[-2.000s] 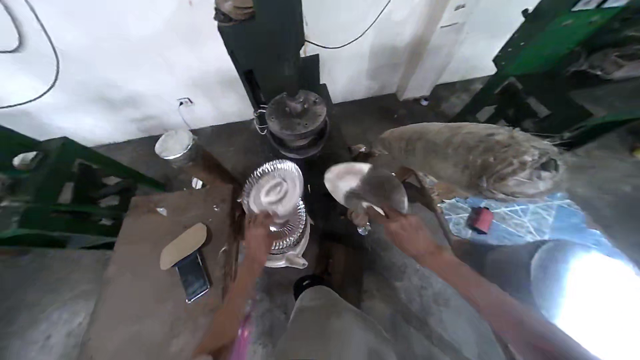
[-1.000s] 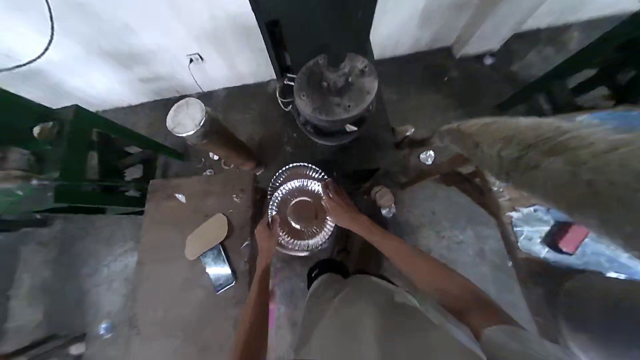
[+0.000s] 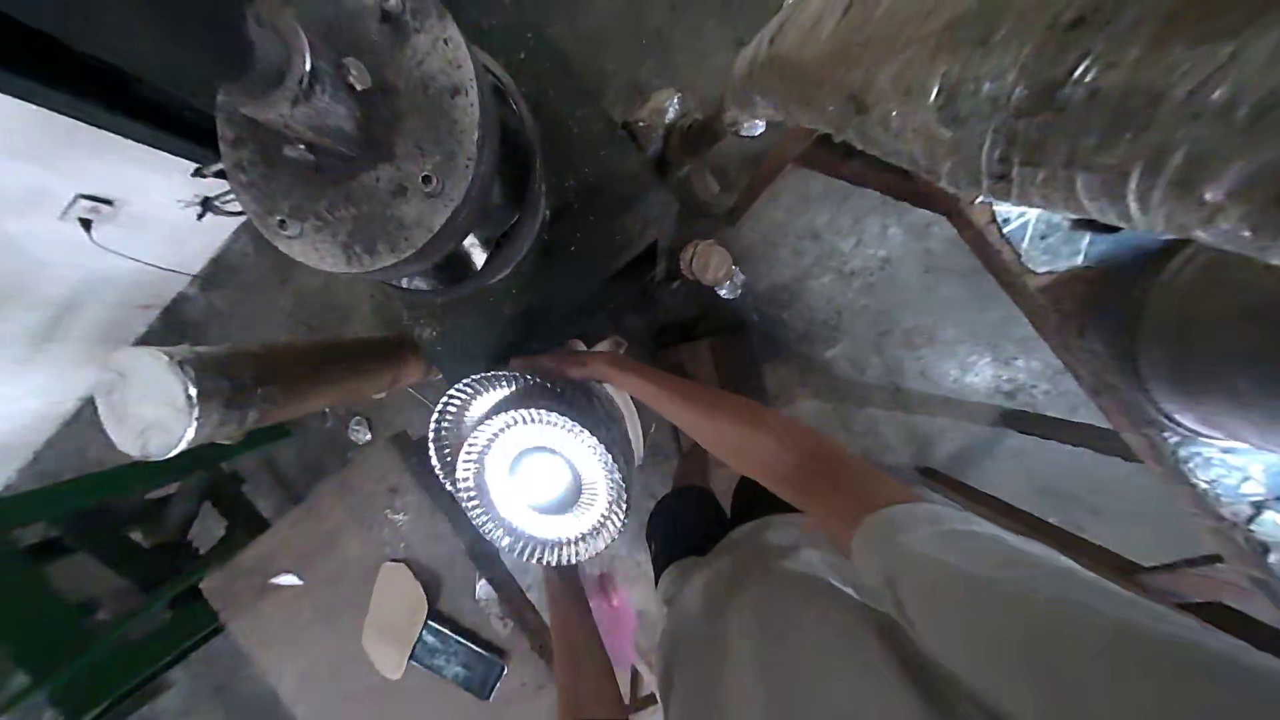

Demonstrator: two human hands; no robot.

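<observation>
A shiny fluted foil plate (image 3: 541,486) lies in front of my body, its middle glaring with light. Another fluted metal plate (image 3: 452,425) shows partly behind it, up and to the left. My right hand (image 3: 570,364) rests at the far edge of the stack, over a dark round piece beside a pale rim; its fingertips are hard to make out. My left forearm comes up from below and ends under the near edge of the bright plate, which hides the hand.
A heavy round metal die (image 3: 350,150) of a press stands ahead. At left are a roll with a white end (image 3: 150,403), a phone (image 3: 458,655) and cardboard (image 3: 394,620) on a brown board. A large wrapped roll (image 3: 1010,110) lies at upper right, above a metal frame.
Two seconds ago my right hand held a flat oval disc away from the stack; a second ago both hands were at the fluted plates. The view has turned and come closer.
</observation>
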